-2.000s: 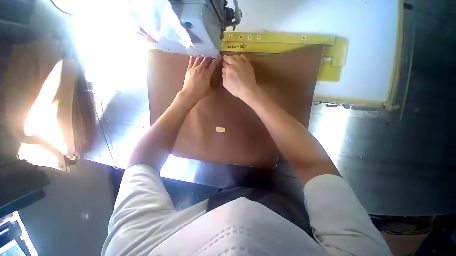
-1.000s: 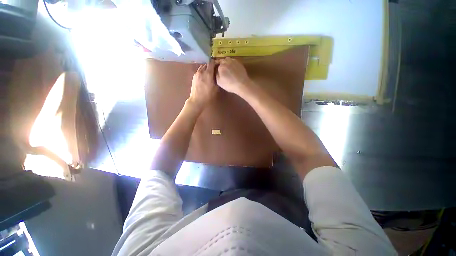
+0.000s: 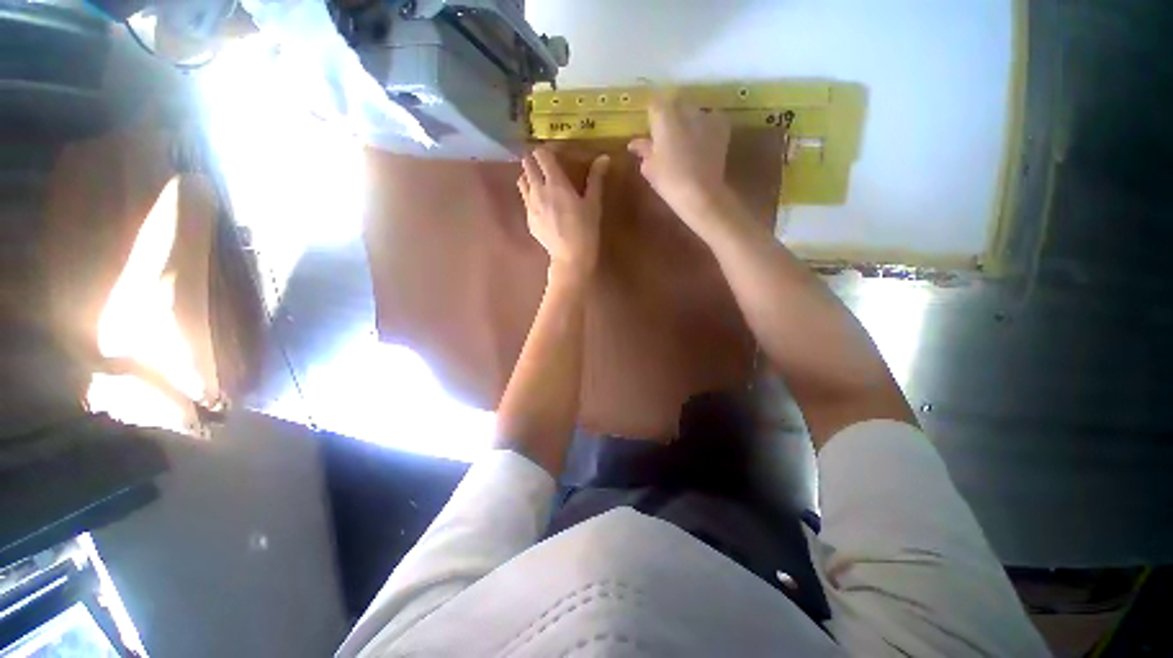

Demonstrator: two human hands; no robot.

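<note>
The brown garment panel [image 3: 444, 244] lies on the metal table, its upper edge along the yellow template [image 3: 823, 161]. My left hand [image 3: 562, 212] lies on the panel just below the template's left part, fingers spread. My right hand [image 3: 688, 148] is at the template's lower edge, right of my left hand, fingers bent and slightly blurred; whether it pinches the panel edge cannot be told. The grey-white sewing head [image 3: 437, 77] stands at the template's left end. The panel's lower edge hangs near my waist.
A white bed [image 3: 900, 77] with a tan border lies behind the template. A second brown pile [image 3: 161, 296], brightly lit, is at the left. A lit screen [image 3: 71, 617] is at the lower left. Strong glare covers the table's left part.
My right hand has moved right along the template, away from the sewing head. My left hand has shifted right with its fingers spread. The panel's lower part is drawn in, and the pale sticker no longer shows.
</note>
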